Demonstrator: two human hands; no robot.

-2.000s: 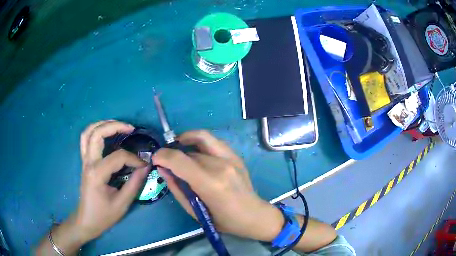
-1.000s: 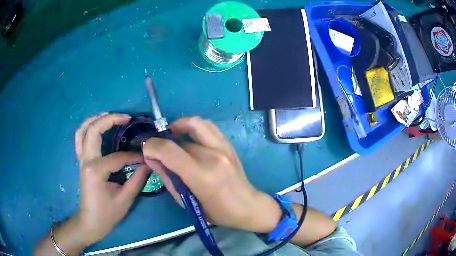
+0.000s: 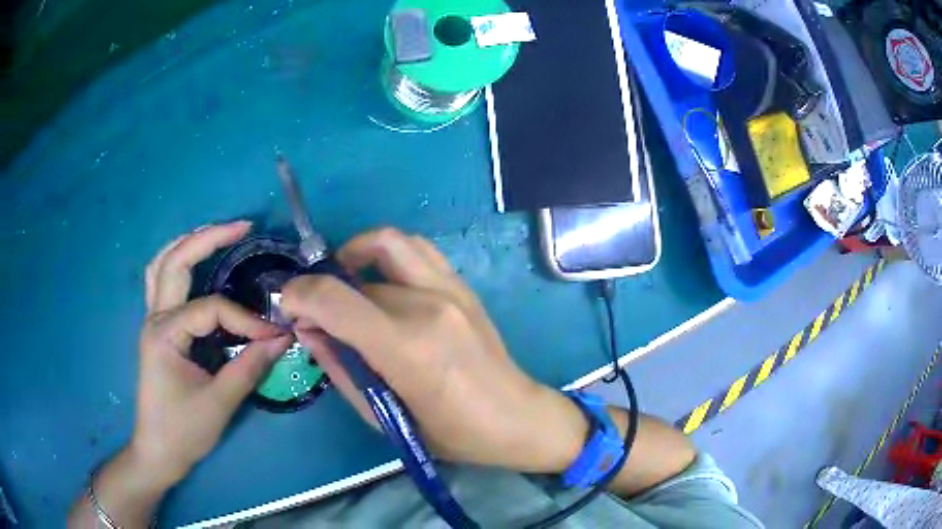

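Note:
A round black housing lies on the teal mat, partly hidden by both hands. A green circuit board sits in its near part. My left hand is around the housing's left side, its thumb and forefinger pinched together over the board; what they pinch is too small to tell. My right hand holds the dark blue soldering iron, its silver tip pointing up and away, off the housing. My right fingertips meet the left ones over the housing, beside a small silver-white block.
A green solder spool stands beyond the hands. Right of it a black panel lies over a smartphone with a cable. A blue tray holds a yellow sponge. A fan is at far right. The iron's cord runs by my right wrist.
The camera view has shifted. Both hands stay over the housing, fingertips together, with the iron still in my right hand. A pale patterned shape now shows at lower right.

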